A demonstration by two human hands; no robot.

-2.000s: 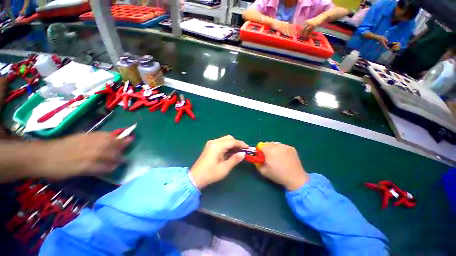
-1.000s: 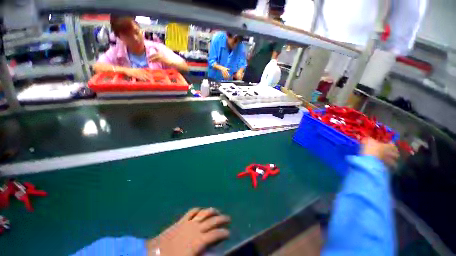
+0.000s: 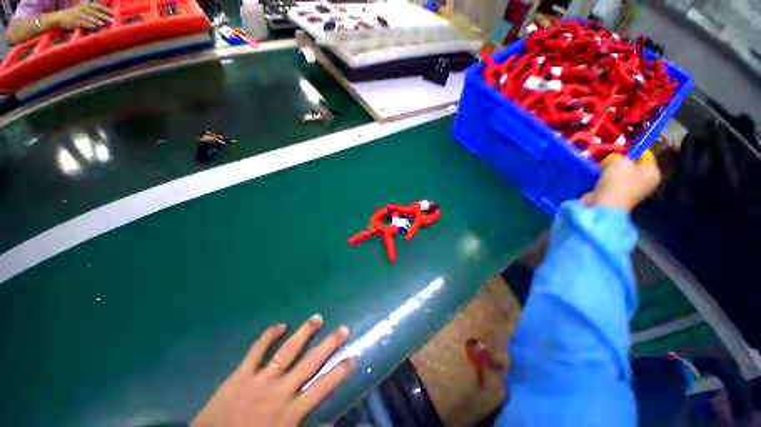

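Observation:
A deep blue plastic bin [image 3: 511, 133] at the right is heaped with red spring clamps [image 3: 576, 87]. My right hand [image 3: 627, 179], with yellow finger cots, is at the bin's near right rim. Its fingers are partly hidden, so I cannot tell whether it holds anything. My left hand [image 3: 279, 379] lies with fingers spread near the front edge of the green bench, holding nothing. Red clamps with small white patches [image 3: 396, 223] lie on the bench between my left hand and the bin.
A dark electronic assembly [image 3: 212, 145] and a smaller one [image 3: 315, 115] lie beyond the white strip [image 3: 158, 200]. A white compartment tray [image 3: 392, 37] stands behind. A person's hand is at a red tray [image 3: 117, 42]. A red clamp [image 3: 482, 360] lies below the bench edge.
The view has turned right and down towards the bin. My hands were together at a red clamp two seconds ago; now they are apart, with my right hand at the bin.

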